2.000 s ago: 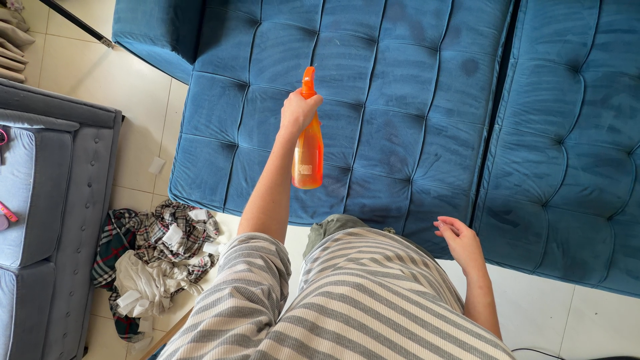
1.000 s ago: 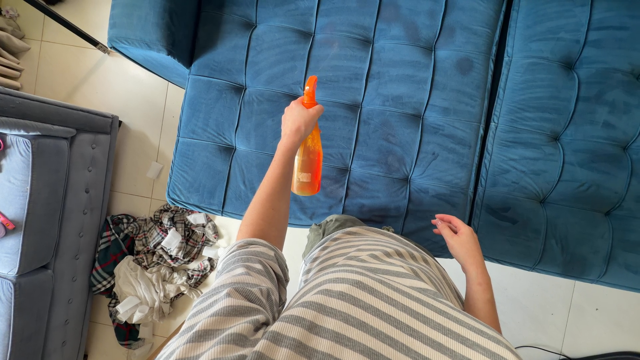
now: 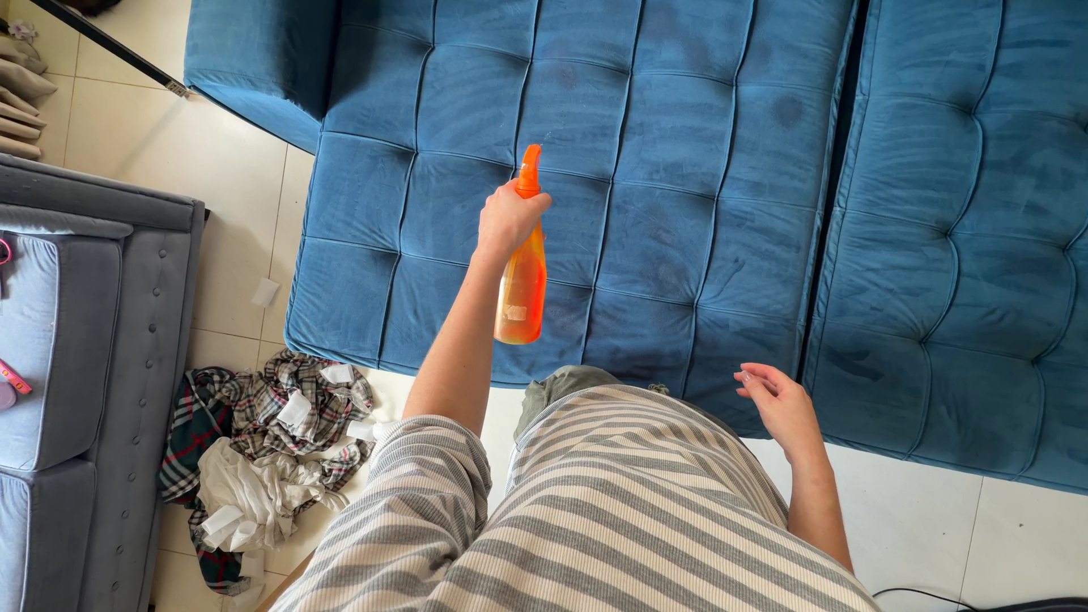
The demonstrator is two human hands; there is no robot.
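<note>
My left hand [image 3: 508, 219] is wrapped around the neck of an orange spray bottle [image 3: 521, 289], just below its trigger head. The bottle holds some liquid and is over the blue tufted sofa seat [image 3: 476, 212]. Dark patches show on the upholstery towards the far side and the right. Beside the sofa's front edge, my right hand [image 3: 778, 404] is empty, its fingers loosely bent and a little apart.
A grey sofa [image 3: 140, 340] stands at the left. On the tiled floor between the sofas lies a heap of plaid and white cloths [image 3: 255, 467] with white scraps. A black cable [image 3: 922, 592] runs along the floor at the lower right.
</note>
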